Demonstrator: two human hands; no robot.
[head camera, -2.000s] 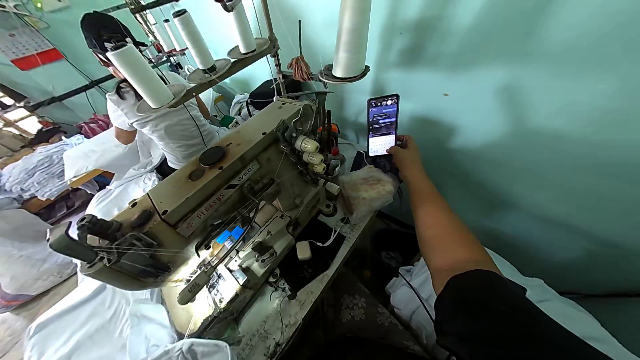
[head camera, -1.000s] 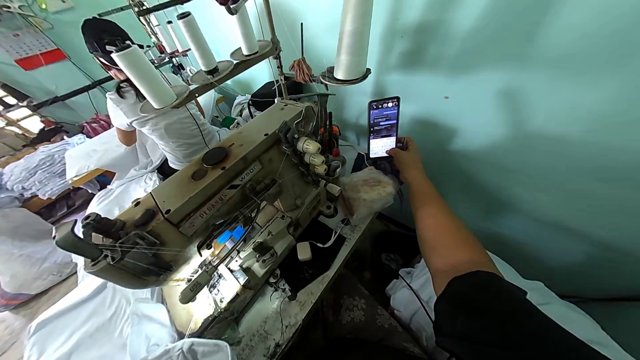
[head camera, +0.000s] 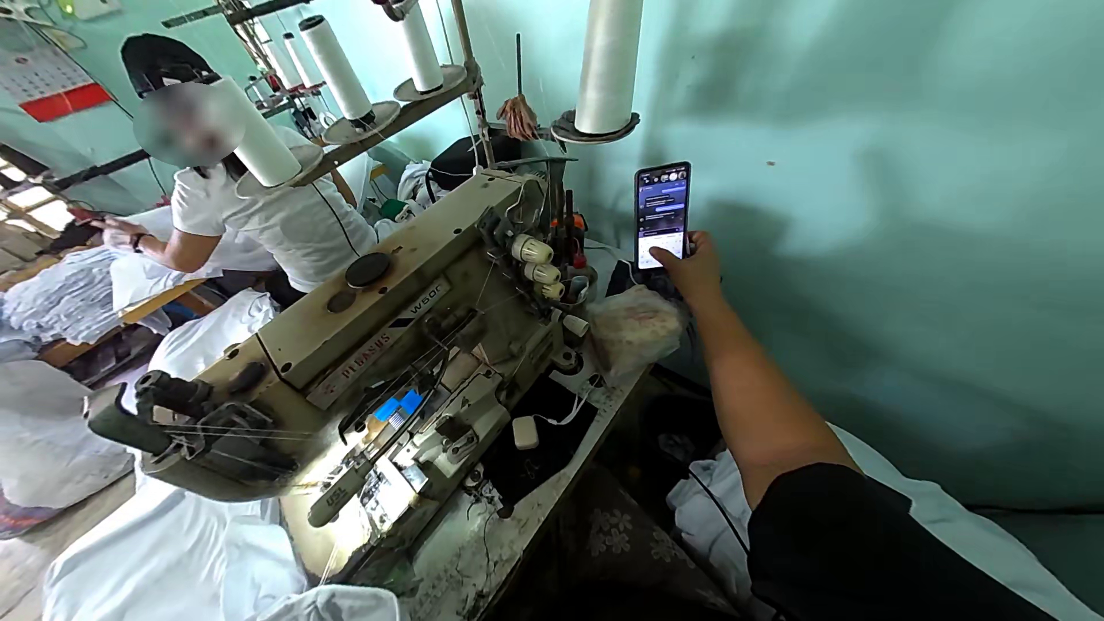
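Note:
My right hand (head camera: 697, 267) holds a smartphone (head camera: 662, 216) upright beside the green wall, its thumb on the lower part of the lit screen. The screen bears writing. Below and left of the hand lies a clear plastic bag (head camera: 636, 329) with pale contents, on the end of the sewing table. A Pegasus industrial sewing machine (head camera: 379, 319) stands at the centre left with its lamp lit over the needle area. White fabric (head camera: 172, 552) lies at its near left side. My left hand is out of view.
Thread cones (head camera: 608, 69) stand on a rack above the machine. A white earbud case or similar small box (head camera: 524, 432) rests on the table (head camera: 552, 509). A co-worker in a white shirt (head camera: 285, 203) sits at the back left near piled fabric (head camera: 60, 293). More white cloth lies below my forearm.
The co-worker, earlier bent away over the work, has turned, and a raised hand now shows at the left. My right hand still holds the phone in about the same place.

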